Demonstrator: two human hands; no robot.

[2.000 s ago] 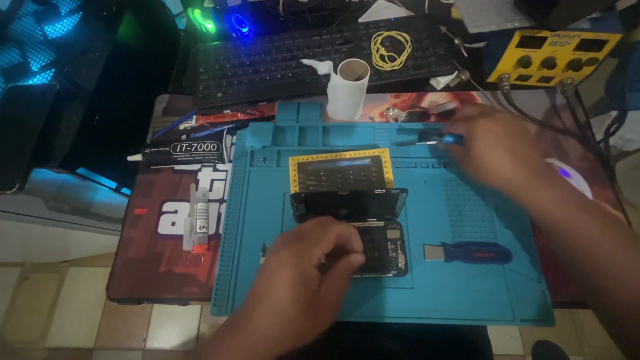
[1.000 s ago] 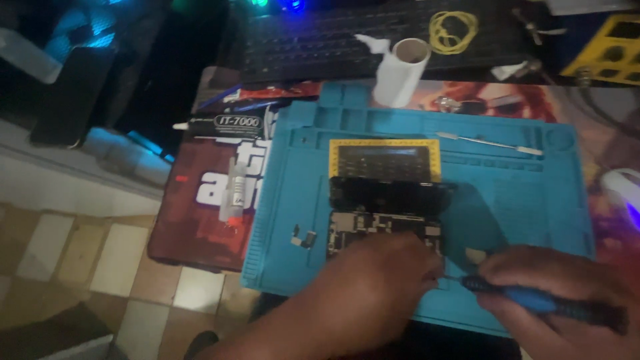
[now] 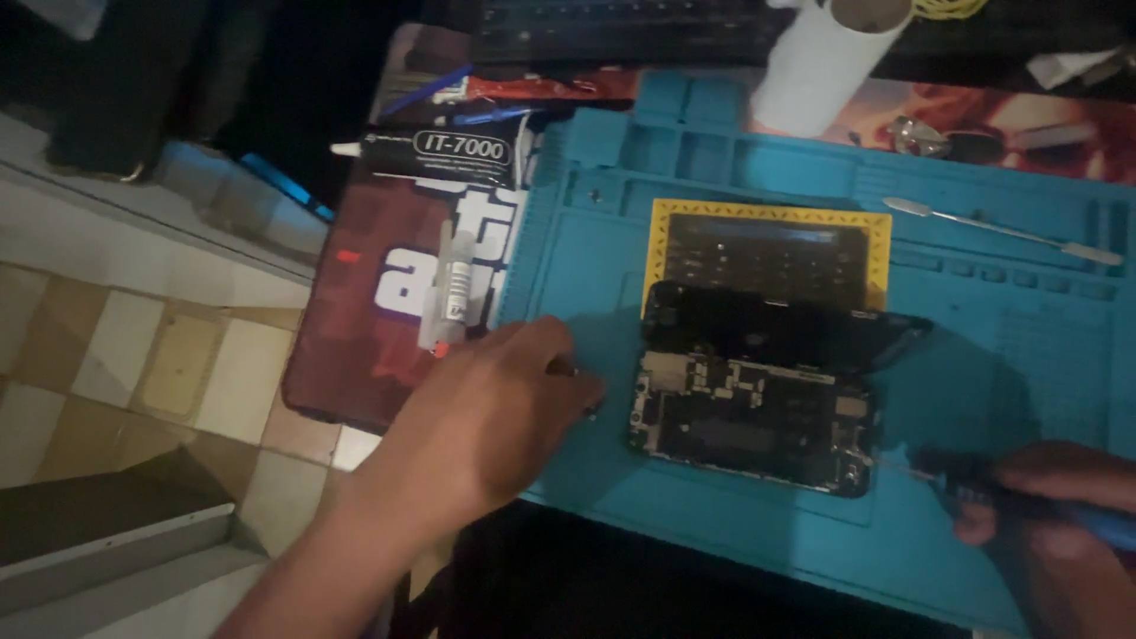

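An opened smartphone point(image 3: 745, 426) lies on the blue silicone repair mat point(image 3: 932, 550), its inner parts facing up. Its dark screen assembly point(image 3: 781, 333) stands tilted along the far edge, in front of a yellow-bordered tray point(image 3: 768, 209). My left hand point(image 3: 501, 408) is at the mat's left side, fingertips down near small parts that it mostly hides; whether it pinches one cannot be seen. At the right, my right hand point(image 3: 1056, 506) holds a blue-and-black screwdriver point(image 3: 1003, 497), its thin tip pointing left near the phone's lower right corner.
A metal spudger point(image 3: 1003, 232) lies on the mat's upper right. Behind stand a white paper roll point(image 3: 821, 71) and a keyboard point(image 3: 621, 35). A black glue tube point(image 3: 444, 153) and a small syringe-like tube point(image 3: 457, 288) lie on the red desk mat point(image 3: 346, 355) at left.
My left hand has moved from over the phone to the small parts at its left. My right hand, with the screwdriver, is farther from the phone than a second ago. The view has shifted left.
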